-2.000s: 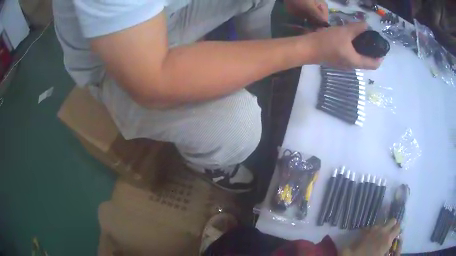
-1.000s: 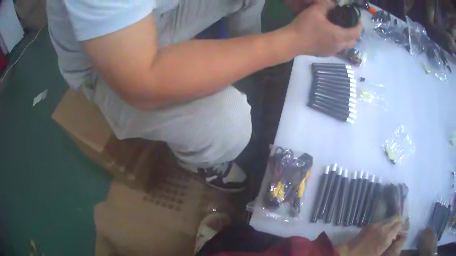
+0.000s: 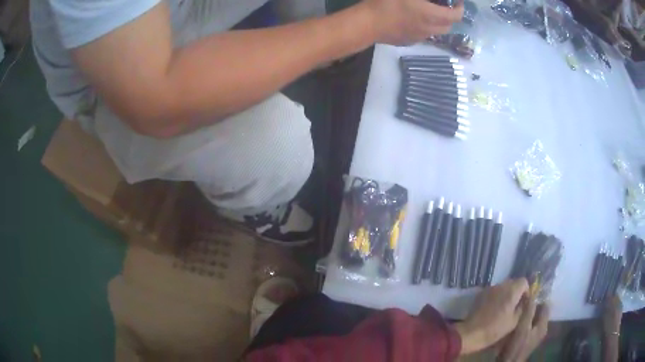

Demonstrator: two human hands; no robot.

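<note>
A folded black cable bundle (image 3: 546, 256) with yellow ends lies at the table's near edge. A black rod (image 3: 524, 244) with a pale tip lies against its left side. My left hand (image 3: 495, 311), below a red sleeve, closes its fingers on the rod's lower end beside the bundle. My right hand (image 3: 527, 334), partly hidden behind the left, holds the bundle's lower end. Several black rods (image 3: 458, 244) with silver-white tips lie side by side left of my hands. A clear bag of cables (image 3: 375, 230) with yellow plugs lies further left.
Another rod row (image 3: 433, 97) and a crumpled small-parts bag (image 3: 535, 170) lie farther up the white table (image 3: 396, 152). A seated person's forearm (image 3: 269, 63) reaches over its far left. Another person's hand (image 3: 612, 322) is by rods (image 3: 605, 272) at right. Cartons (image 3: 99, 173) stand on the floor.
The view has shifted right, so things appear farther left. One rod now lies beside the cable bundle, apart from the row. The neighbour's hand has moved toward the top edge.
</note>
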